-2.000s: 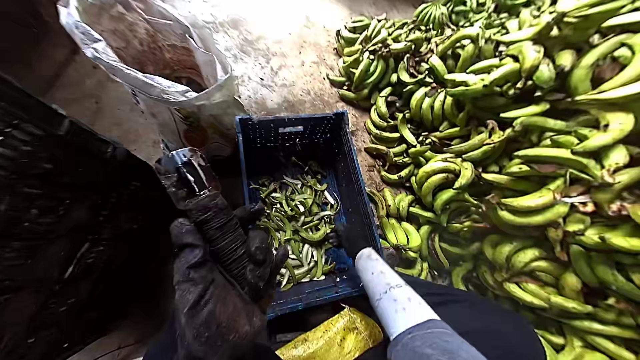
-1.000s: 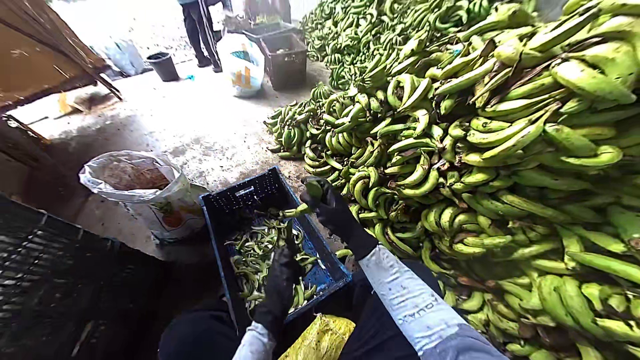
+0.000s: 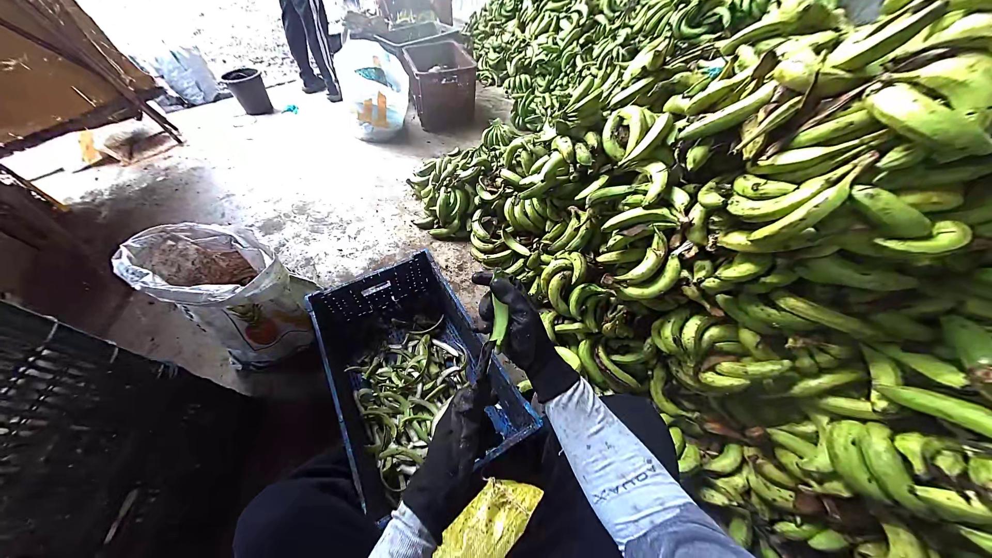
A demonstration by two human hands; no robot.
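Note:
In a black glove, my right hand (image 3: 521, 329) grips a green plantain (image 3: 500, 319), raised over the right side of a blue plastic crate (image 3: 328, 364). My left hand (image 3: 456, 434), gloved too, is shut on a dark, slim tool (image 3: 485, 361), whose upper end is close to the plantain's lower end; whether they touch cannot be told. Strips of green peel (image 3: 411, 403) lie in the crate. To the right rises a large heap of green plantains (image 3: 736, 310). A yellow woven sack piece (image 3: 496, 519) lies below the crate, between my forearms.
Left of the crate stands an open white sack (image 3: 267, 329) with brownish contents. A dark slatted crate (image 3: 70, 418) is at the lower left. Farther back are a black bucket (image 3: 248, 91), a full white bag (image 3: 372, 89), a brown crate (image 3: 443, 85) and a person's legs (image 3: 308, 43).
My right hand, low by the crate's right side two seconds ago, now holds a plantain upright; a second ago the plantain pointed leftward. The view has swung up and outward.

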